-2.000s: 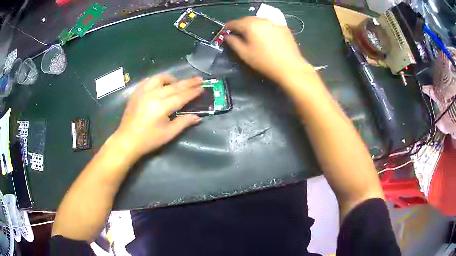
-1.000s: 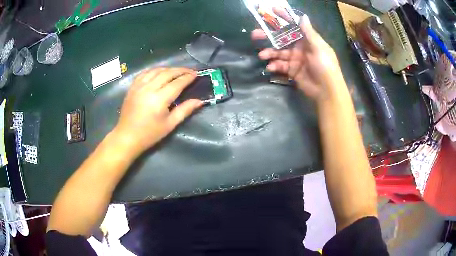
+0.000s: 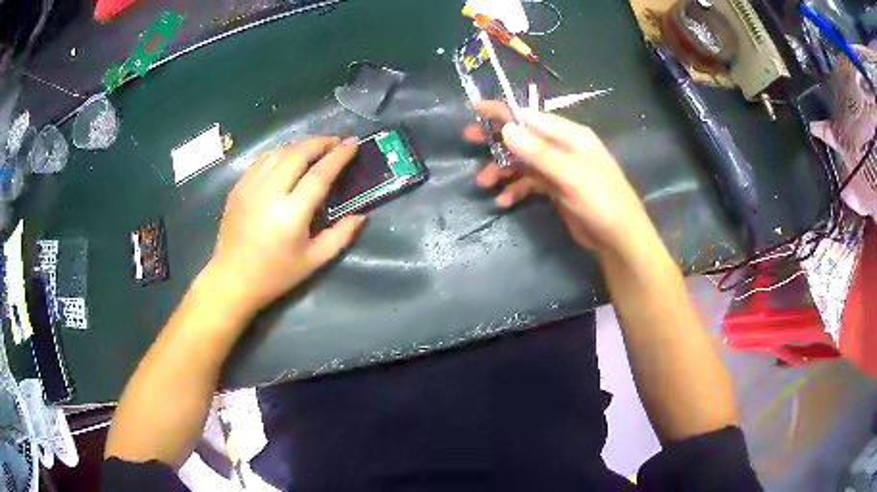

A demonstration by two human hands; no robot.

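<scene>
The phone board with display (image 3: 396, 159) lies in a black housing on the mat, its green end pointing to the upper right. My left hand (image 3: 279, 207) rests over its left end, thumb and fingers on its edges, hiding that part. My right hand (image 3: 563, 168) is raised to the right of it and holds the front housing frame (image 3: 478, 82) by its near end. The frame is tilted up, seen nearly edge-on. A greyish transparent piece (image 3: 370, 89) lies behind the board.
An orange-yellow screwdriver (image 3: 500, 34) and white tweezers (image 3: 577, 98) lie behind my right hand. A loose white LCD screen (image 3: 198, 154), a battery (image 3: 149, 252) and clear cups (image 3: 96, 121) are at the left. A soldering station (image 3: 755, 53) is at the back right.
My right hand has picked up the frame from behind the transparent piece, carried it right, then lowered it nearer and turned it edge-on. My left hand stays on the board, which is now more tilted.
</scene>
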